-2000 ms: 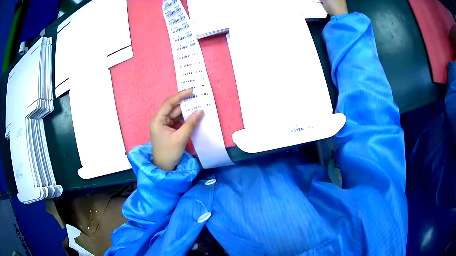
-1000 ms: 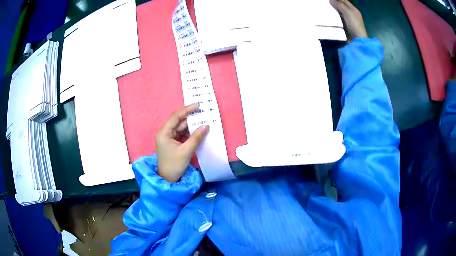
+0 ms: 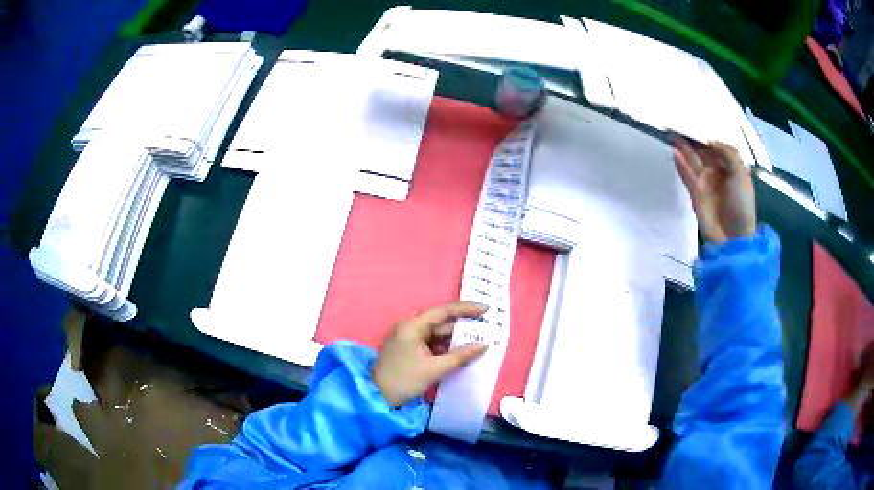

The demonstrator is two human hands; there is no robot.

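A long white label strip [image 3: 488, 270] with rows of small printed labels runs toward me, its plain end at the table edge. My left hand [image 3: 422, 354] rests at its left side, thumb and forefinger apart on the lower labels. White T-shaped box blanks [image 3: 613, 316] lie to its right, rounded flap nearest me; I see no label on that flap. My right hand [image 3: 719, 191] is at their far right corner, fingers apart, with nothing visible in it; whether the fingertips touch card is unclear. The roll core [image 3: 521, 91] stands at the strip's far end.
A red sheet [image 3: 407, 258] lies under the strip. More blanks [image 3: 287, 220] and a thick stack [image 3: 144, 115] lie left. Other blanks [image 3: 661, 86] lie across the far side. Cardboard and scraps are below left. Another person's hand and blue sleeve [image 3: 834, 440] show at the right edge.
The view has shifted, showing the roll core and far blanks. My right hand now shows at the far right corner of the blanks. The label seen on the right flap no longer shows.
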